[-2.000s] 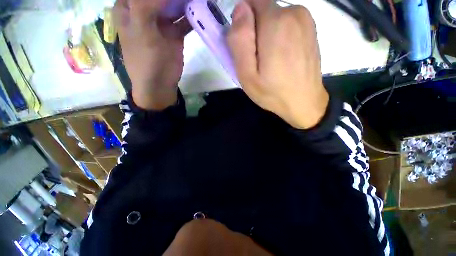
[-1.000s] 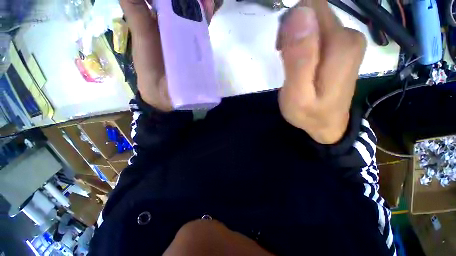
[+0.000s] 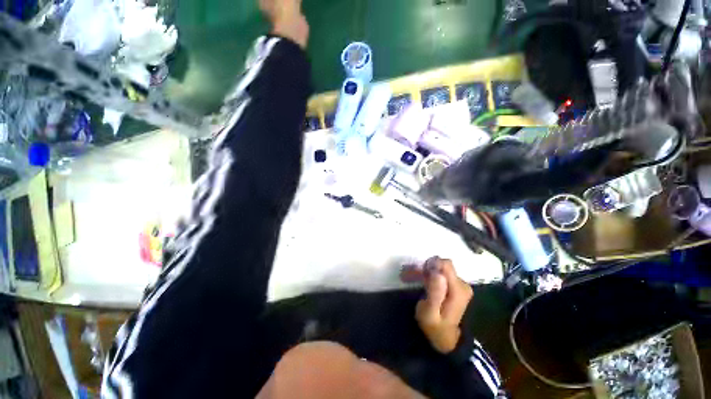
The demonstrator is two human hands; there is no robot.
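My left hand (image 3: 287,22) is stretched far forward over the green surface, cut off by the top edge; its fingers are hidden. My right hand (image 3: 446,305) is low at the white mat's front edge, fingers curled; whether they hold anything small cannot be told. Light-blue handheld fans (image 3: 348,103) lie at the mat's back edge, one with its round grille up. Purple shells (image 3: 408,123) lie to their right. A slim dark tool (image 3: 353,204) and a yellowish-ended tool (image 3: 382,181) lie on the mat (image 3: 327,253).
Thick black tools (image 3: 456,226) and a light-blue handle (image 3: 524,238) lie at the mat's right. Yellow-edged trays (image 3: 436,95) stand behind. A round grille (image 3: 564,212) is further right. A cardboard box (image 3: 690,358) of silvery parts is lower right. Clear plastic bags (image 3: 117,31) are upper left.
The view has shifted to show more of the bench. My left arm has reached far forward and the purple handle is no longer seen in it. My right hand has drawn back lower.
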